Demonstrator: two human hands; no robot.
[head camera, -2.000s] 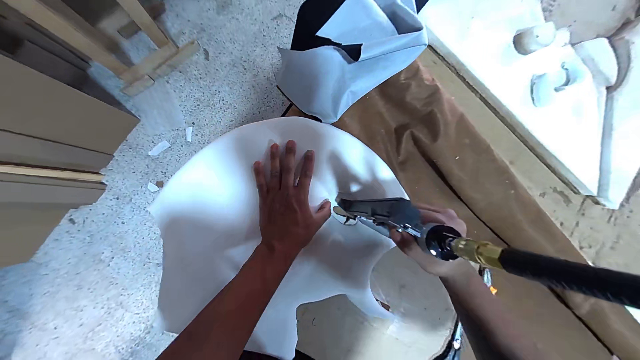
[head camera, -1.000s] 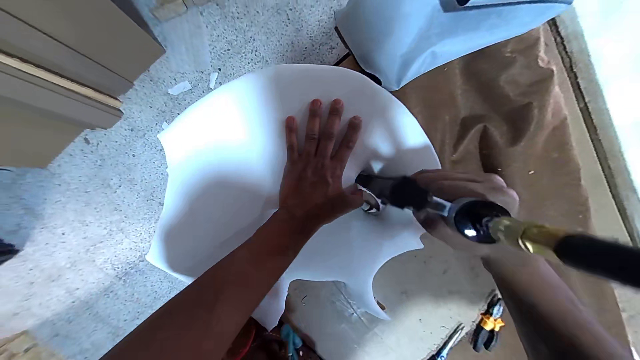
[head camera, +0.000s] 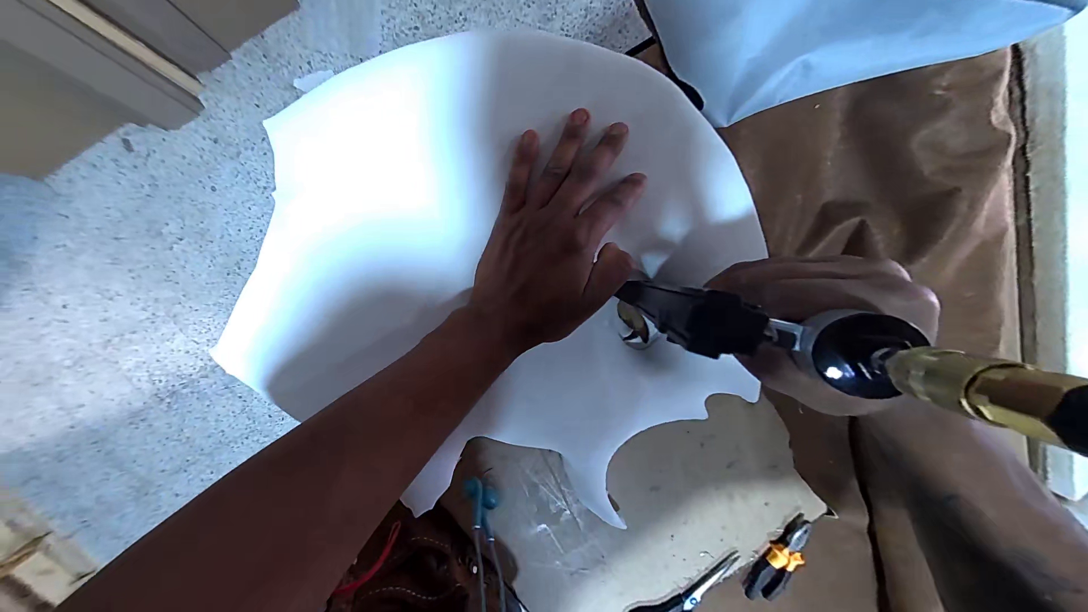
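Observation:
A white sheet of flexible material (head camera: 357, 246) with one rounded edge and one jagged edge lies over a pale board (head camera: 680, 476). My left hand (head camera: 552, 246) rests palm down on the sheet, fingers spread, its thumb beside the tool's nose. My right hand (head camera: 824, 314) is closed around a pneumatic stapler (head camera: 714, 319), whose body partly hides the fingers. A brass fitting (head camera: 977, 382) and a black hose run from its rear end to the right edge. The stapler's nose is at the sheet, near a small shiny ring-like part (head camera: 636, 325).
Orange-and-black pliers (head camera: 778, 561) and another hand tool (head camera: 693, 591) lie at the bottom on and beside the board. Brown cloth (head camera: 918, 170) spreads at the right. A light blue-grey fabric piece (head camera: 790, 51) is at the top, wooden panels (head camera: 110, 68) stand at upper left, over speckled floor (head camera: 170, 280).
The view has moved closer over the sheet. My left hand stays flat on it, and my right hand still holds the stapler with its nose near the left thumb.

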